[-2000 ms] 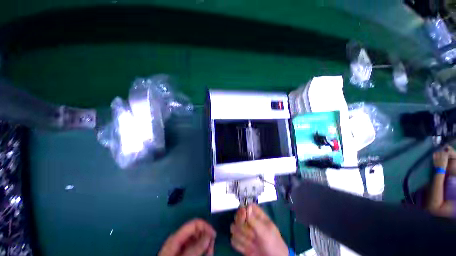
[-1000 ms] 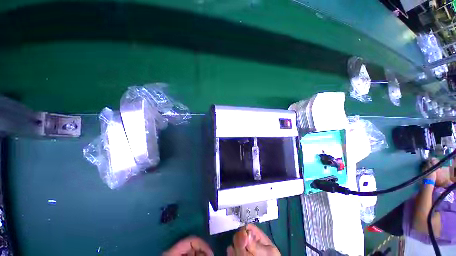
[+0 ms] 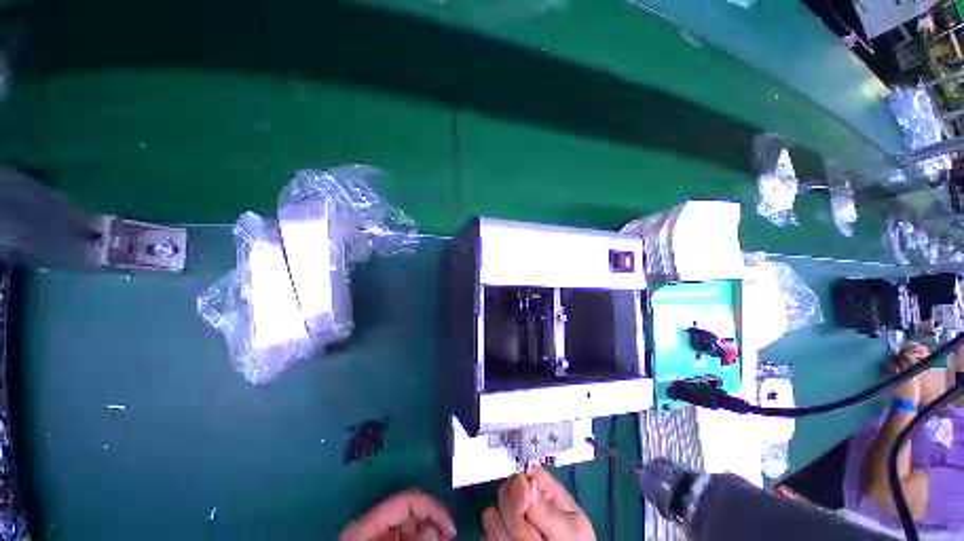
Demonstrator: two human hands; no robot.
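A white-grey screw feeder point(image 3: 560, 410) with an open top and a red switch stands in front of me. A metal pickup block point(image 3: 544, 440) is at its front. My right hand point(image 3: 539, 509) is at this block, with thumb and fingers pinched on a small thin part that is too small to name. My left hand point(image 3: 402, 518) is beside it at the bottom edge, curled and partly cut off; I cannot see whether it holds anything. A grey electric screwdriver point(image 3: 740, 511) lies across the lower right of the view, its thin bit pointing at the feeder's front.
White housings in clear film point(image 3: 315, 277) lie left of the feeder. Small dark screws point(image 3: 367, 441) lie on the green mat. A green power supply point(image 3: 677, 317) with a black cord and a white stack point(image 3: 706, 238) are at the right. Another person's arm point(image 3: 898, 444) is at the right edge.
The screwdriver, out of view one second ago, shows again at the lower right. The view has shifted slightly. My right hand stays at the pickup block, and my left hand remains beside it.
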